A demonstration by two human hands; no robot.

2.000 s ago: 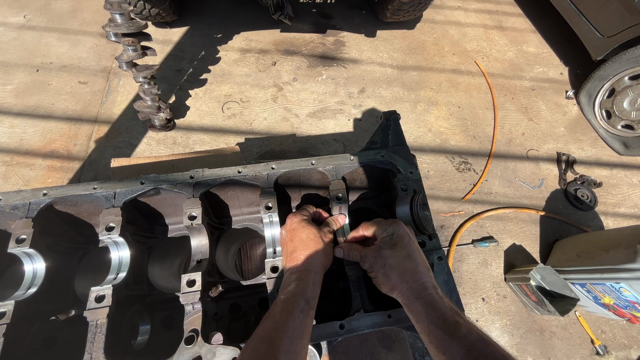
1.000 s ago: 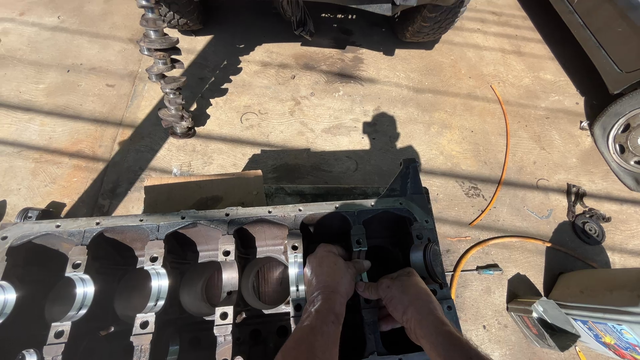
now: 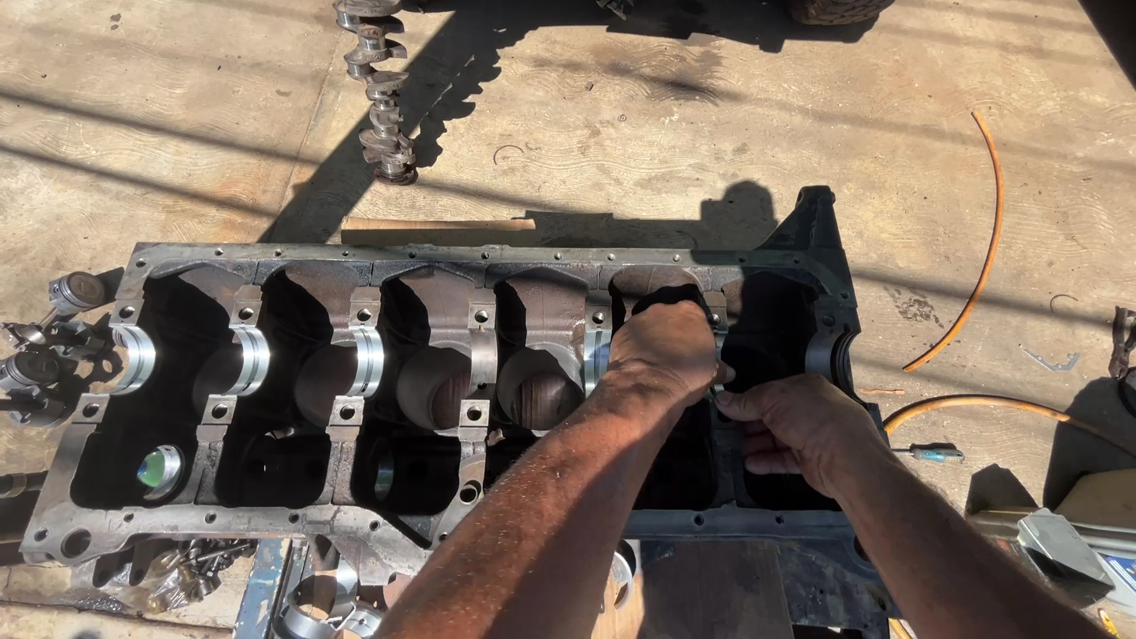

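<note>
An engine block (image 3: 404,257) lies with its crankcase side up. Silver bearing shells sit in several main saddles, one of them a shell (image 3: 368,362) left of centre; the saddle between the middle bores (image 3: 483,355) shows none. My left hand (image 3: 670,351) is at the second saddle from the right end, its fingers curled over the saddle's left side. At the same saddle, from the right, is my right hand (image 3: 790,426), its thumb and index fingertip against a shell's edge (image 3: 721,355). The hands hide most of that shell, so their hold on it cannot be made out.
A crankshaft (image 3: 386,106) stands on the concrete beyond the block. Pistons with rods (image 3: 75,293) lie at the left. Loose bearing shells (image 3: 311,608) and a plastic bag of bolts (image 3: 177,568) are at the near side. An orange hose (image 3: 994,213), a screwdriver (image 3: 936,453) and boxes (image 3: 1065,550) lie right.
Both hands stay at the same saddle; the left hand's fingers have shifted slightly over it. The view has moved toward the left end of the block.
</note>
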